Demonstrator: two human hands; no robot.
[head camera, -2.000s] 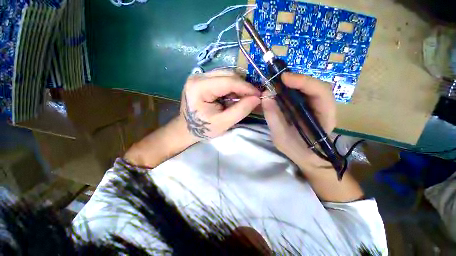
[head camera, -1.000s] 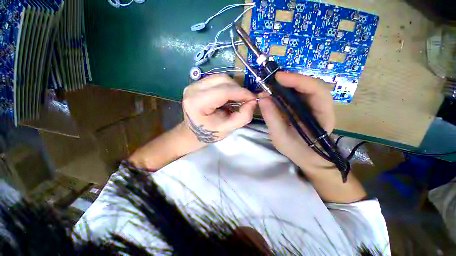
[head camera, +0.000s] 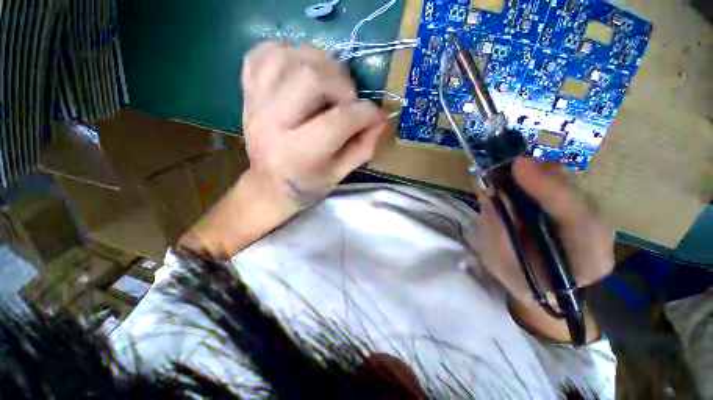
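My right hand (head camera: 559, 223) is closed around the black handle of the soldering iron (head camera: 528, 211). A thin curved feed tube runs beside its metal barrel, and the tip lies over the blue circuit board (head camera: 524, 70). My left hand (head camera: 309, 117), slightly blurred, has thumb and forefinger pinched on a thin white lead wire (head camera: 393, 115) at the board's lower left edge. The rest of that wire is hidden by the hand. More white leads (head camera: 375, 47) reach the board's left edge. A small disc (head camera: 319, 9) lies at the top.
The tan work board (head camera: 657, 141) lies under the circuit board, on a green mat (head camera: 180, 70). Stacked boards (head camera: 59, 86) stand at the left. Cardboard boxes (head camera: 148, 187) are below the bench edge. Part of a person's sleeve or clothing (head camera: 692, 332) shows at the lower right.
My hands have moved apart. The left went up and left, bringing a lead to the board's edge. The right moved right and down with the iron. The board sits further right in view.
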